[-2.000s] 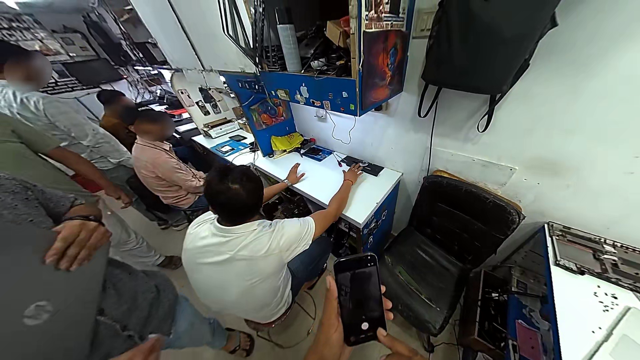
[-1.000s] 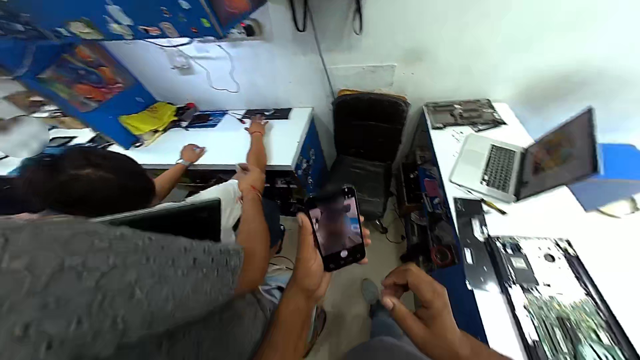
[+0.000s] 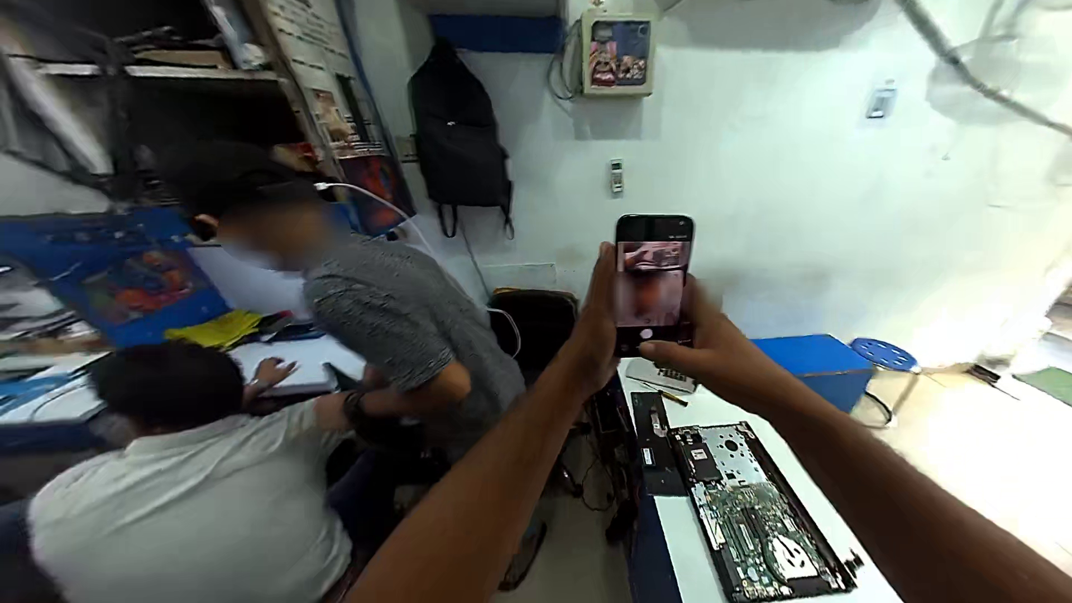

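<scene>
A smartphone is held upright in front of me, its screen facing me and showing a camera view. My left hand grips its left side. My right hand is at its lower right, the thumb over the bottom of the screen near the round button; its fingers are partly hidden behind the phone. Beyond and below the phone, an opened laptop chassis with a bared circuit board lies on the white table. A black panel is beside it.
A person in a grey shirt leans at the left, beside a seated person in a white shirt. A black chair stands by the wall under a black backpack. A blue box and a blue stool are beyond the table.
The phone has been raised, and my right hand, apart from it one second ago, is now on it. The person in grey has moved beside the chair. The view has swung up and right.
</scene>
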